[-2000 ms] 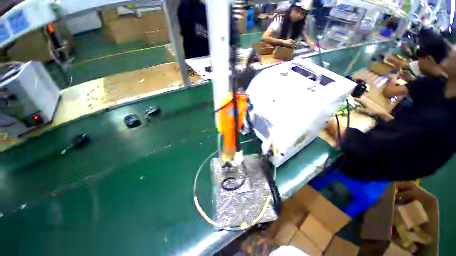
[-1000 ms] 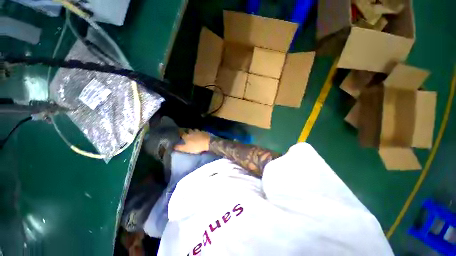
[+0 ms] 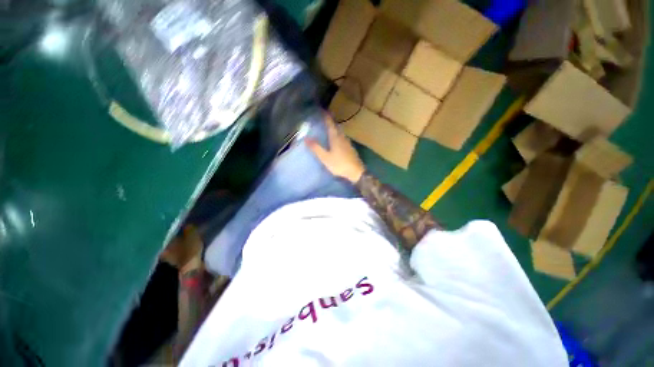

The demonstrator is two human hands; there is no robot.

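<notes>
My right hand (image 3: 338,152) lies on the light blue trousers (image 3: 290,174) near the knee, thumb apart from the fingers, with nothing seen in it. My left hand (image 3: 185,248) is low at the left, blurred, beside the green belt's edge and against my other leg; its fingers are partly hidden in shadow. A clear bag with silvery speckled contents (image 3: 208,68) and a white label lies on the green conveyor belt (image 3: 86,215) at the upper left. A whitish hose (image 3: 259,57) loops over and around the bag. Neither hand touches the bag.
An open brown carton (image 3: 412,100) stands on the green floor beside my knee. More open cartons (image 3: 566,193) stand farther right, one with cardboard pieces. Yellow lines cross the floor. A thin black cord loops at the near carton's edge. Blue plastic shows at lower right.
The view has swung from the belt and driver down to my lap. Since one second ago, my right hand has shifted on the leg, its thumb spread, and my left hand shows more.
</notes>
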